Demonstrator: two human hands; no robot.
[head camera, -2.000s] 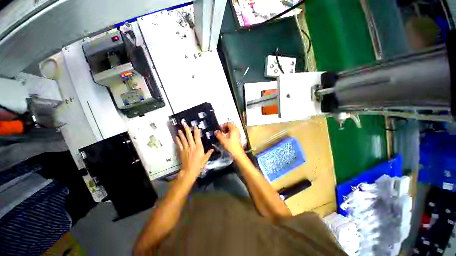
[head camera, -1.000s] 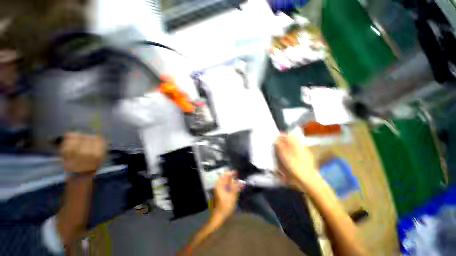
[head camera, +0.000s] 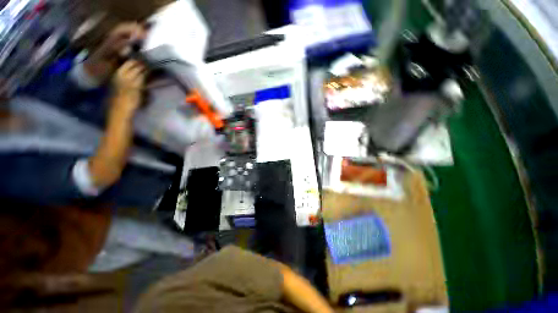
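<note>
The frame is blurred. A dark fixture plate with small white pieces (head camera: 237, 174) lies on the white machine table below the automatic screwdriving machine, near its orange part (head camera: 205, 109). Black plates lie to its left (head camera: 203, 198) and right (head camera: 274, 198). Part of one of my forearms shows at the bottom edge, but its hand is not visible. My other hand is not in view either.
Another person stands at left, both hands raised near a dark cable (head camera: 164, 60). On the tan bench (head camera: 416, 244) are a blue screw tray (head camera: 357, 238), a black screwdriver (head camera: 370, 298) and the reddish-brown press pad (head camera: 363, 173). A green conveyor (head camera: 489, 226) runs at right.
The view has swung left and is blurred. Both my hands, earlier at the white table and fixture plate, have left view. The other person's hands are now raised higher.
</note>
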